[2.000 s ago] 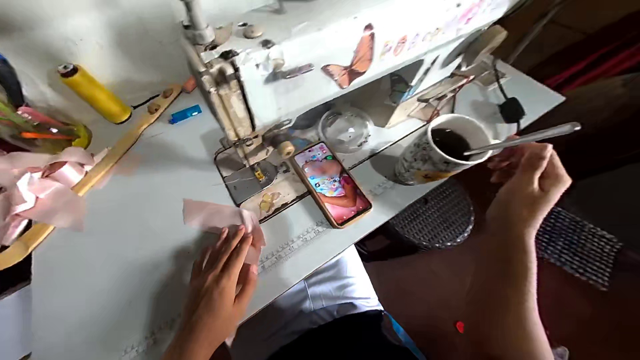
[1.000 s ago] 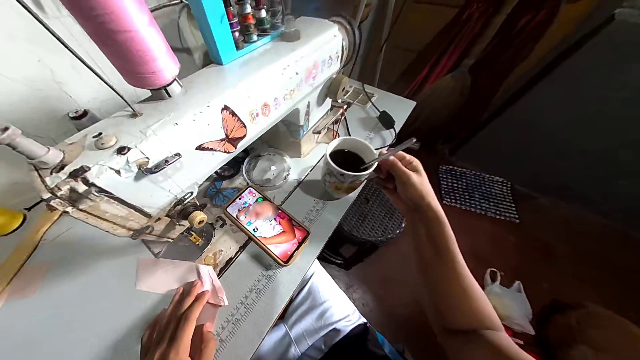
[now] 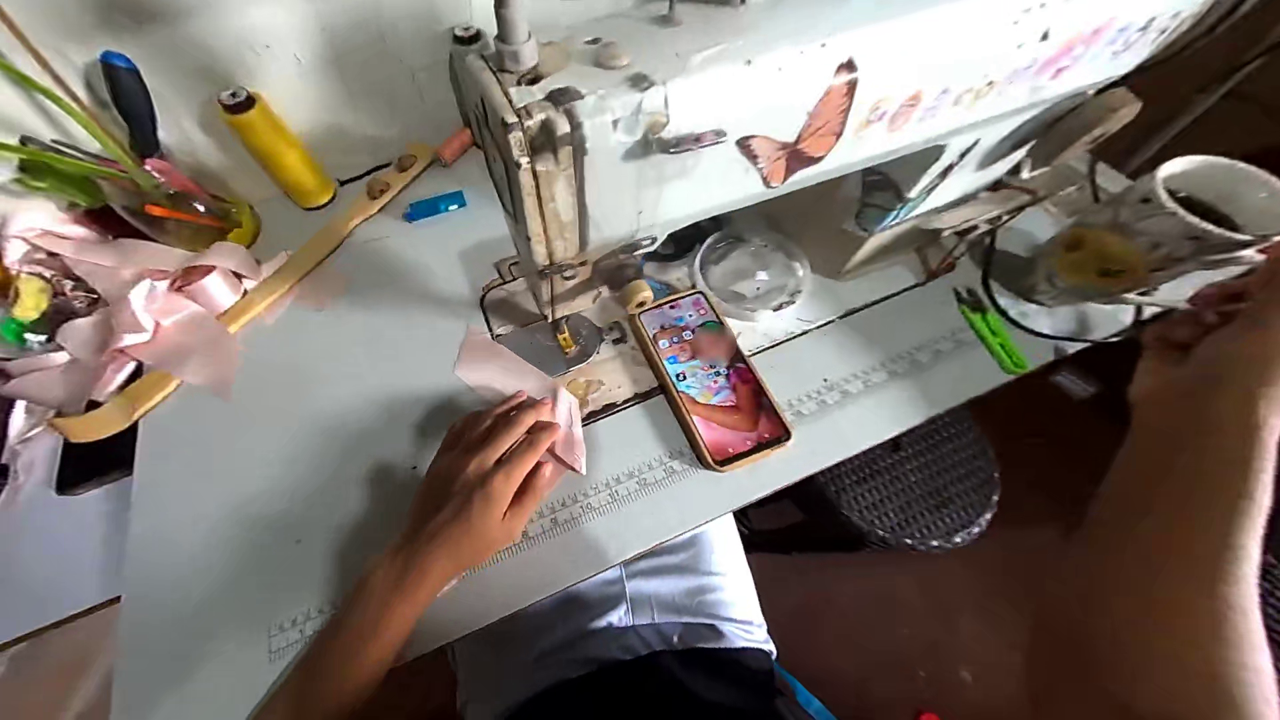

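My left hand (image 3: 495, 470) lies with its fingers on a folded piece of pale pink fabric (image 3: 510, 375), flat on the sewing table just in front of the needle plate of a white sewing machine (image 3: 690, 120). At the right edge my right hand (image 3: 1200, 310), partly cut off and blurred, is closed on the handle of a patterned mug (image 3: 1110, 250) with dark liquid inside. The mug looks lifted and tilted. A smartphone (image 3: 715, 385) with a lit screen lies right of the needle plate.
Yellow thread cone (image 3: 278, 150), blue lighter-like item (image 3: 435, 206), curved wooden strip (image 3: 290, 275) and pink fabric scraps (image 3: 170, 310) occupy the left and back. Behind the phone sits a clear round dish (image 3: 752, 272). Green thread snips (image 3: 990, 330) lie near the right front edge, above a woven stool (image 3: 905, 485).
My right hand has moved the mug off its place on the table, toward the right, uncovering the green snips. My left hand stays on the pink fabric. The view has swung.
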